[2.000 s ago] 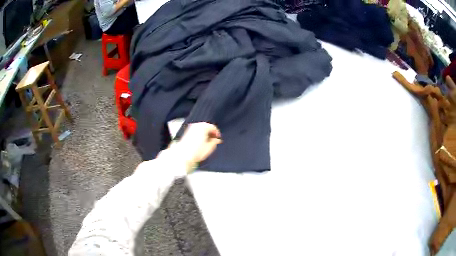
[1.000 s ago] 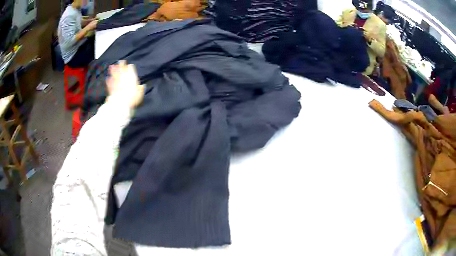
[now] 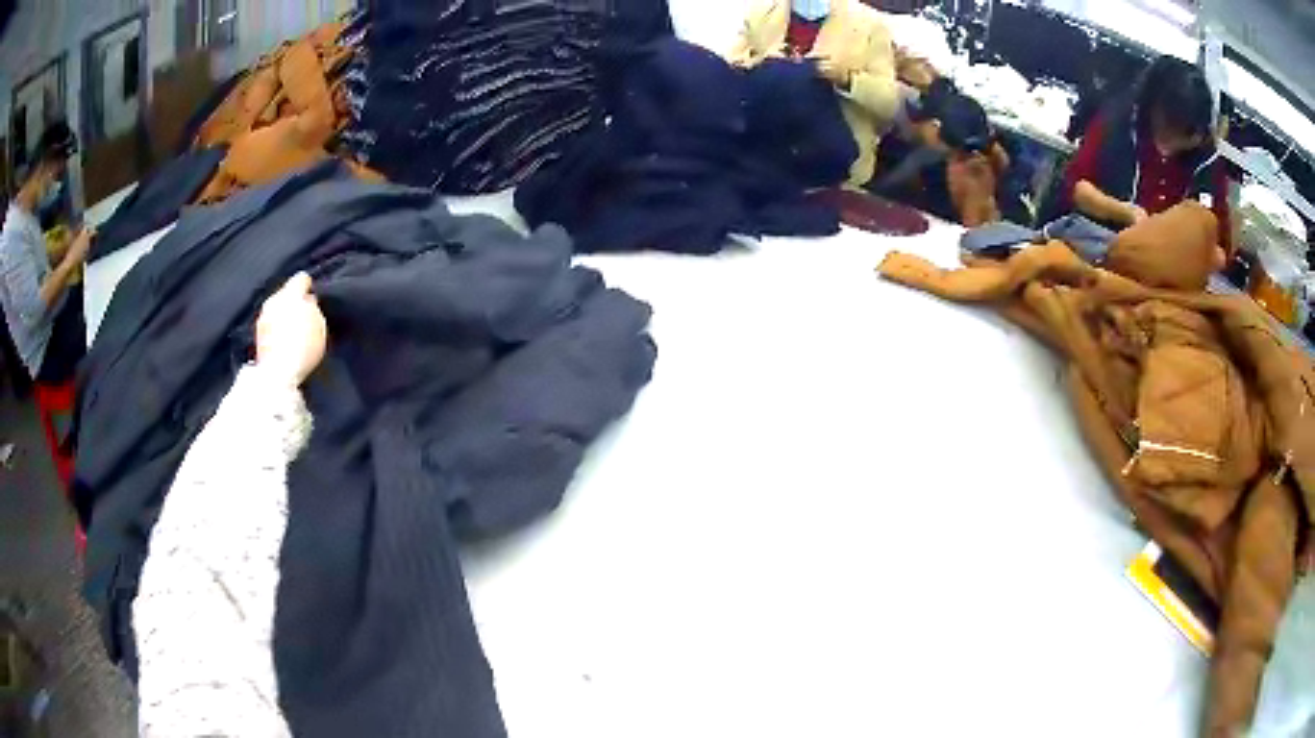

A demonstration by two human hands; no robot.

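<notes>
A large heap of dark pinstripe trousers (image 3: 476, 339) lies on the left part of the white worktable (image 3: 764, 505). One wide leg hangs down toward the bottom edge of the picture. My left hand (image 3: 293, 332), in a cream knitted sleeve, is on the upper left of the heap. Its fingers are curled into a fold of the dark cloth, and the fingertips are partly hidden. My right hand is not in view.
Orange-brown jackets (image 3: 1190, 397) lie along the right side, beside a yellow-edged flat piece (image 3: 1171, 598). A dark navy garment heap (image 3: 692, 152) and a striped dark stack (image 3: 483, 87) are at the far side. People (image 3: 1154, 144) are at the far right, far side and far left.
The view has swung to the right, so the heap now sits further left and more jackets show. My left hand went from the trouser leg's end up over the heap and now grips a fold.
</notes>
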